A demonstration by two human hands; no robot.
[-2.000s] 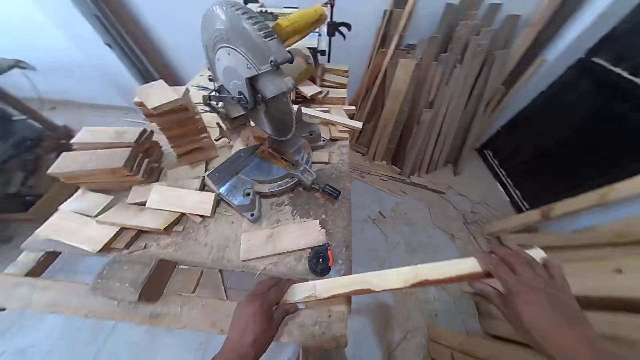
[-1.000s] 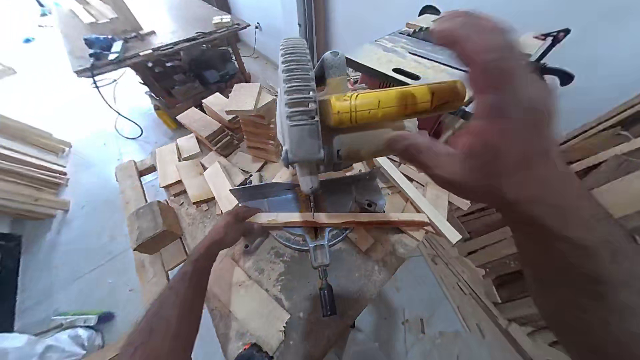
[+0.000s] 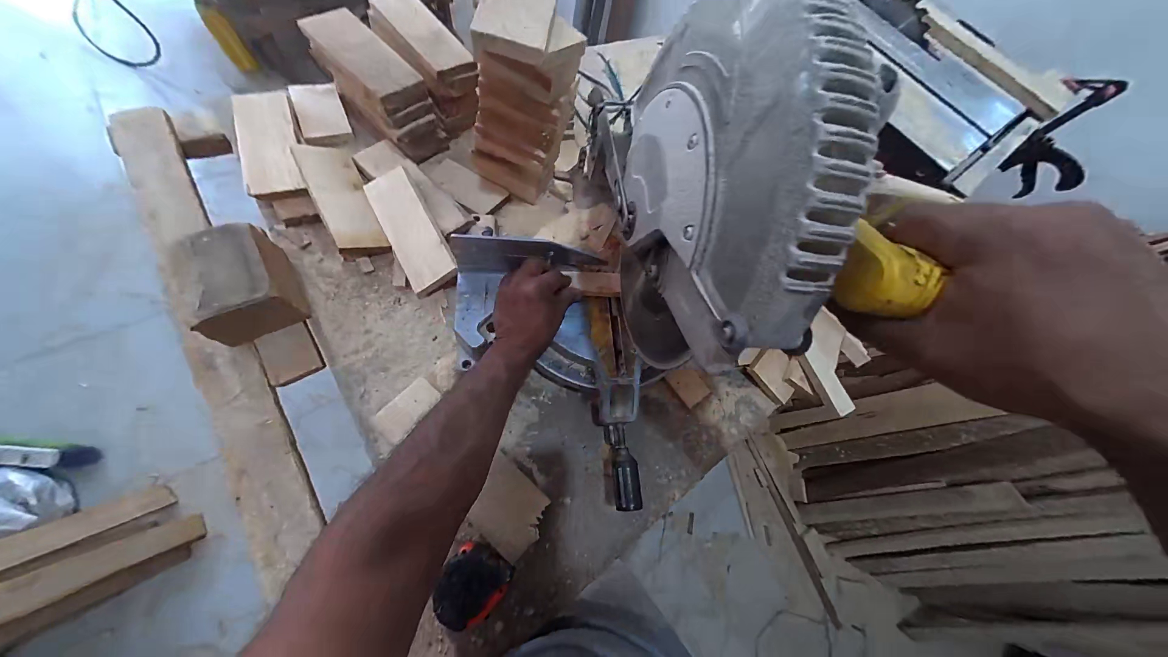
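My left hand point(image 3: 529, 306) holds a short wooden strip point(image 3: 595, 284) against the metal fence point(image 3: 511, 251) of a miter saw. The strip's right end reaches the round saw blade point(image 3: 650, 315), whose upper part is hidden by the grey guard point(image 3: 766, 155). My right hand point(image 3: 995, 301) is closed around the saw's yellow motor housing or handle point(image 3: 890, 274) on the right; most of its fingers are hidden. Below the saw's base sticks out a black-gripped table handle point(image 3: 626, 474).
Cut wooden blocks point(image 3: 525, 100) stand stacked behind the saw, with loose boards point(image 3: 411, 228) to the left. A red and black tape measure point(image 3: 472, 584) lies near the front edge. Long planks point(image 3: 967, 493) lie at the lower right. A clamp point(image 3: 1049, 155) is at the upper right.
My right hand, raised beside the saw one second ago, now grips its yellow part. Two seconds ago both hands held a long strip away from the saw. The view has shifted strongly.
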